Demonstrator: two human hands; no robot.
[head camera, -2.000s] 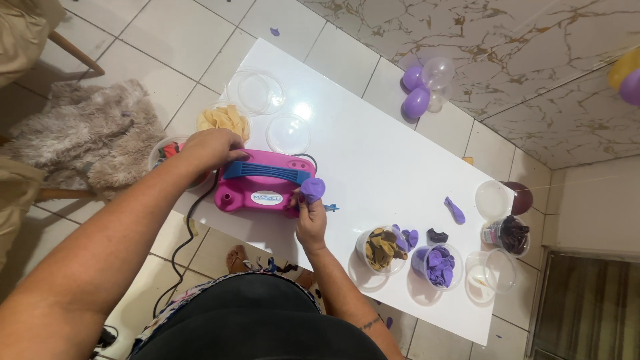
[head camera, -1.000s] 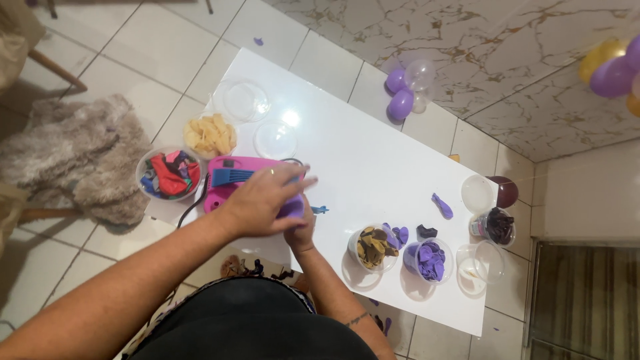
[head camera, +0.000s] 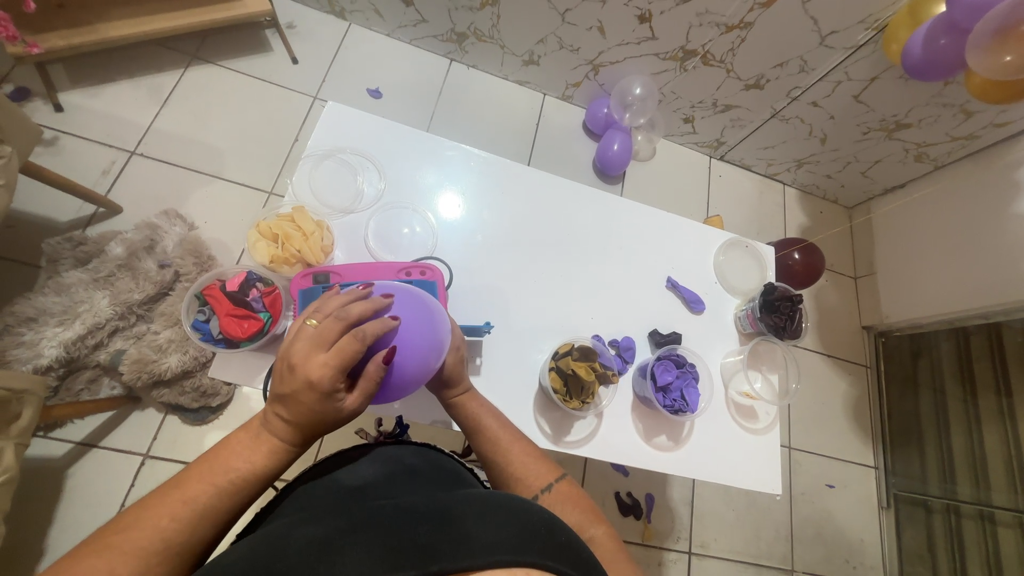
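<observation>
A purple balloon (head camera: 416, 344), partly inflated and rounded, covers much of the pink electric balloon pump (head camera: 364, 272) on the white table. My left hand (head camera: 332, 352) rests spread on the balloon's near left side. Behind its right side is my right hand (head camera: 454, 364), whose fingers are mostly hidden by the balloon; it holds the balloon low down. The balloon's neck and the pump's nozzle cannot be seen. A small blue plastic tool (head camera: 478, 329) sticks out to the right of my right hand.
Tubs of multicoloured balloons (head camera: 240, 312) and cream balloons (head camera: 290, 240) stand left of the pump. To the right are tubs of gold balloons (head camera: 578, 376), purple balloons (head camera: 674, 384) and black balloons (head camera: 780, 312). Clear lids (head camera: 400, 232) lie on the white table (head camera: 528, 224).
The purple balloon has swelled from a small limp shape to a large round one. My left hand has moved from the pump's top onto the balloon.
</observation>
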